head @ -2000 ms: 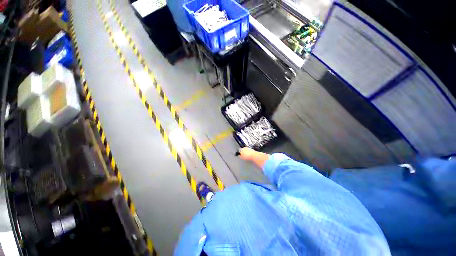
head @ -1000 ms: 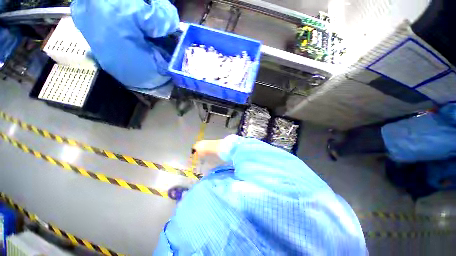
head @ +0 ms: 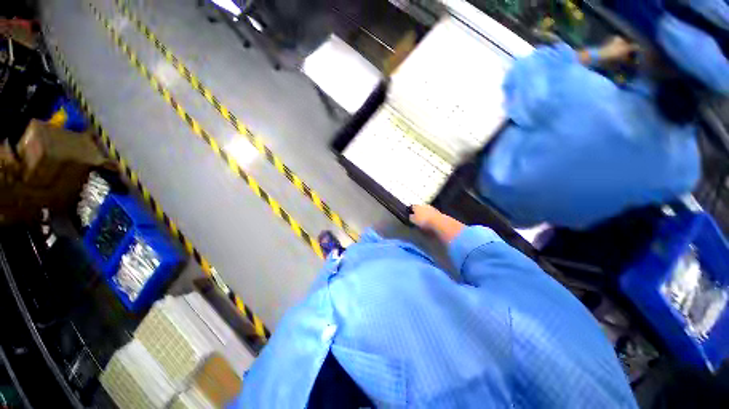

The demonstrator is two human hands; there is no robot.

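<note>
My right hand (head: 428, 220) is small and blurred in front of my blue smock, with something black at the fingertips. Whether it holds anything cannot be told. It overlaps the near edge of a black container (head: 376, 185) in the picture; contact cannot be told. White component trays (head: 397, 152) with rows of small marks lie in the container, and a taller white stack (head: 452, 84) stands behind. My left hand is not in view.
A person in a blue smock (head: 591, 144) works at the line on the right. A blue bin (head: 635, 275) with pale parts is at the far right. Striped floor tape (head: 256, 184) crosses the floor. At left are blue bins (head: 132, 240) and pale tray stacks (head: 172, 339).
The view has turned and moved along the aisle. The tray stacks now lie by my right hand, and the seated person and blue bin have shifted to the right. The two floor bins are out of view.
</note>
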